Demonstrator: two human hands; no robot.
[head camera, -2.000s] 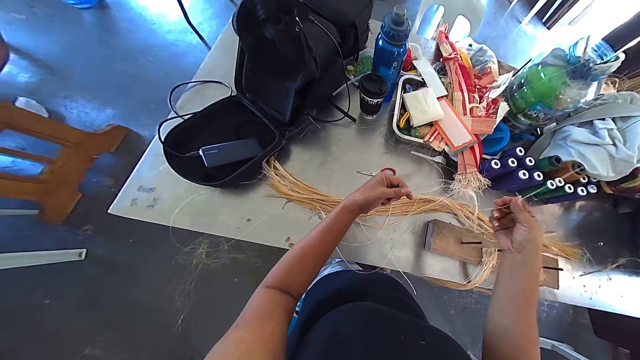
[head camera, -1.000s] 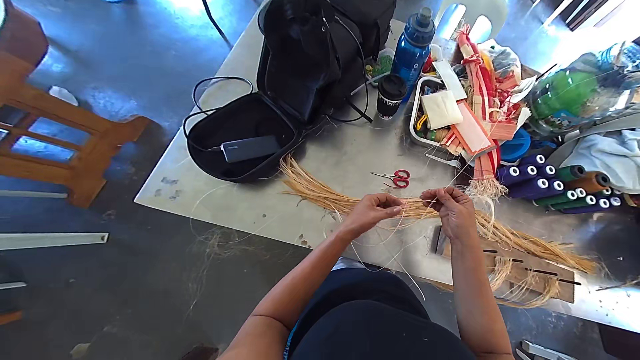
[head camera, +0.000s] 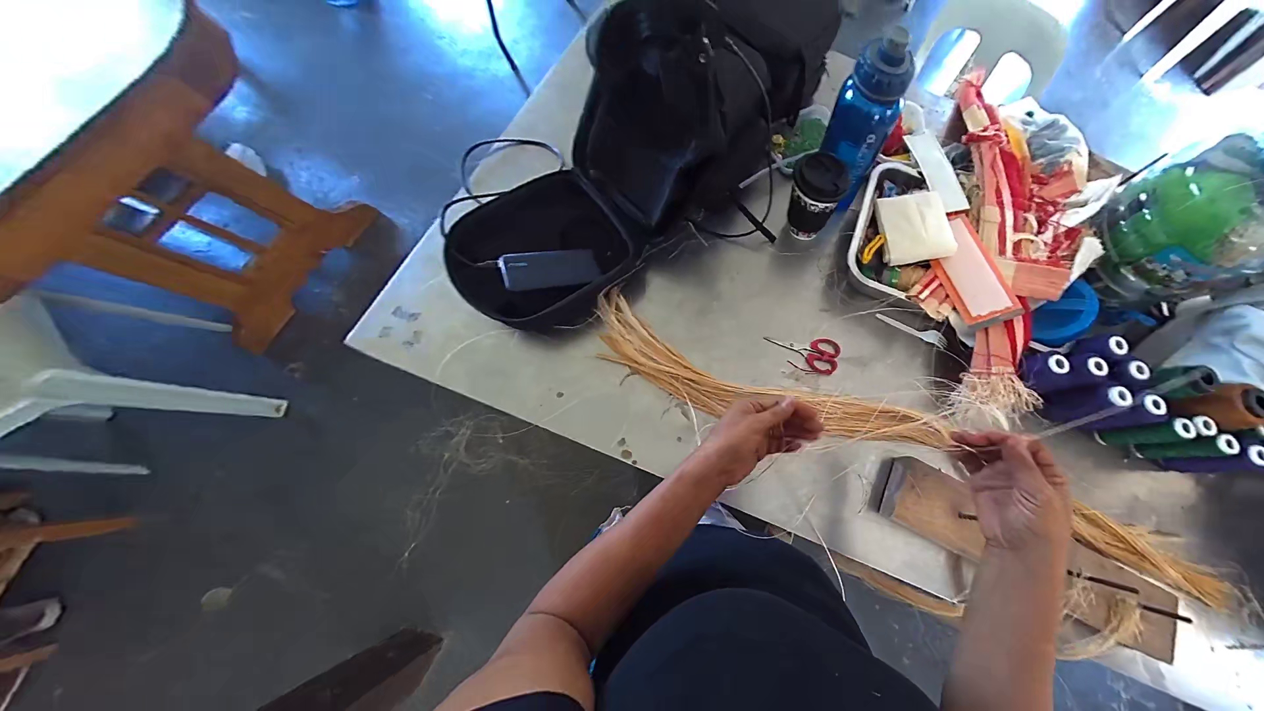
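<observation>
A long bundle of tan plant fibre (head camera: 681, 375) lies across the metal-looking tabletop. My left hand (head camera: 760, 434) is over the middle of the bundle with fingers curled, pinching thin pale strands. To its right, my right hand (head camera: 1017, 484) pinches fine fibre between thumb and fingertips, over the bundle and beside a wooden board (head camera: 938, 504). Dark pegs or nails stick out of the board, and looser fibre hangs at its right end. Small scissors with red handles (head camera: 823, 356) lie on the table above the bundle, touched by neither hand.
An open black case (head camera: 538, 296) holds a power bank. Behind stand a lidded paper cup (head camera: 817, 197), a blue bottle (head camera: 864, 109) and a white tray (head camera: 855, 247) of odds and ends. Thread cones (head camera: 1096, 375) and a red woven strip (head camera: 990, 197) are at the right. Loose fibres lie on the floor.
My hands were close together one second ago; now they are farther apart, the right one farther right along the bundle. The view has shifted.
</observation>
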